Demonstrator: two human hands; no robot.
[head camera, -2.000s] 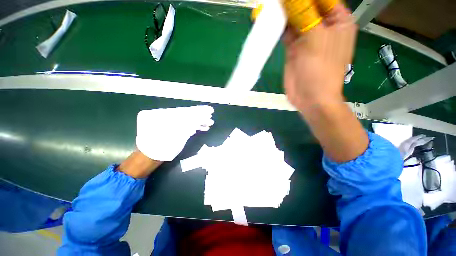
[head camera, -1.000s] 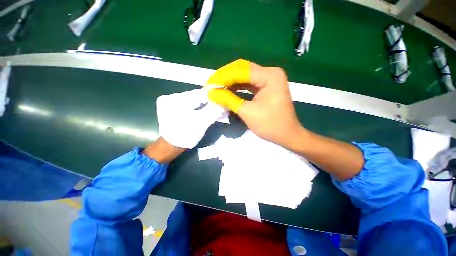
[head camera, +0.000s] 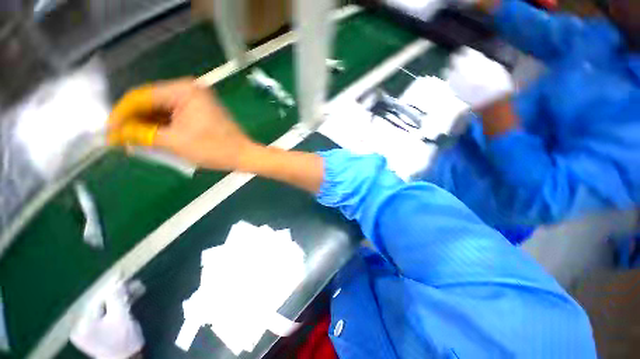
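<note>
My right hand (head camera: 186, 123), with yellow finger covers, is stretched over the green belt at the left. Its thumb and fingertips are pinched together, and a blurred pale strip (head camera: 168, 163) shows just below them, seemingly held by them. My left hand (head camera: 109, 326), in a white glove, is low at the left by the belt's rail, partly cut off by the bottom edge. Blur hides whether it holds anything. A fanned pile of white sleeves (head camera: 242, 280) lies on the dark green bench between my hands and my body.
Wrapped pieces lie on the belt, one at the left (head camera: 89, 216), one beyond the rail (head camera: 270, 87). A blurred white heap (head camera: 60, 123) is at the far left. A pale post (head camera: 314, 63) rises from the rail. A neighbour's gloved hand (head camera: 481, 77) is beside glasses (head camera: 398, 112) on white sheets.
The view has swung to the right. My hands were together over the bench and are now apart, with the right one out over the belt and the left one low by the rail.
</note>
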